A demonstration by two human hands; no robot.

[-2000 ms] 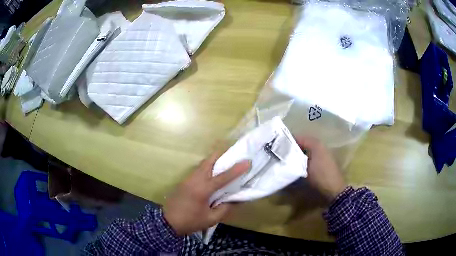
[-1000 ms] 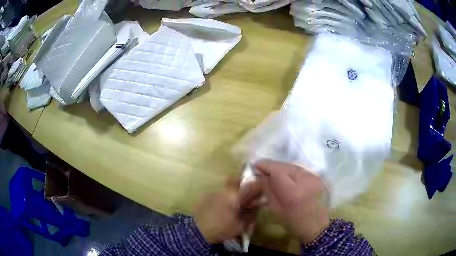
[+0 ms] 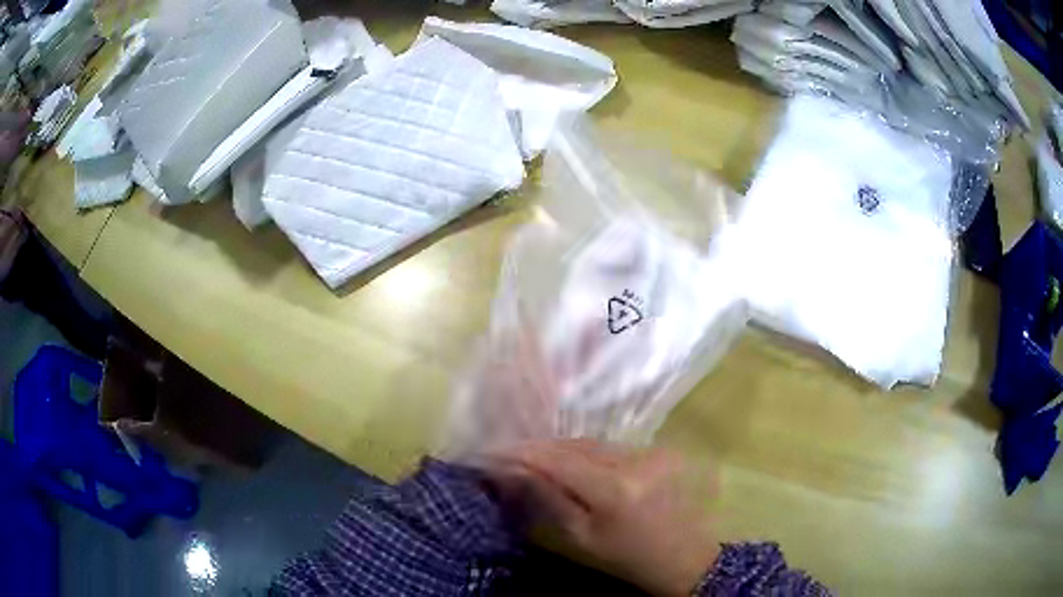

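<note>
A white pouch (image 3: 635, 262) shows blurred inside a clear poly bag (image 3: 688, 379) with a black triangle mark, held over the table in front of me. My left hand (image 3: 507, 391) is blurred and partly behind or inside the film; a skin-coloured tint shows through the bag, at the pouch, and its fingertips are hidden. My right hand (image 3: 629, 501) is closed at the bag's near end, its fingers close to my left wrist. The stack of empty poly bags (image 3: 863, 251) lies to the right.
Unpacked quilted pouches (image 3: 396, 152) lie at left, with more pouches (image 3: 210, 93) beyond. White piles (image 3: 874, 53) stand at the back right. A blue tape dispenser (image 3: 1032, 315) is at far right. A blue stool (image 3: 88, 449) and an open cardboard box (image 3: 175, 402) stand below the table's left edge.
The pouch, earlier bare in my hands, now shows inside a clear bag. That bag has moved left off the stack. My left hand has moved up to the pouch inside the film.
</note>
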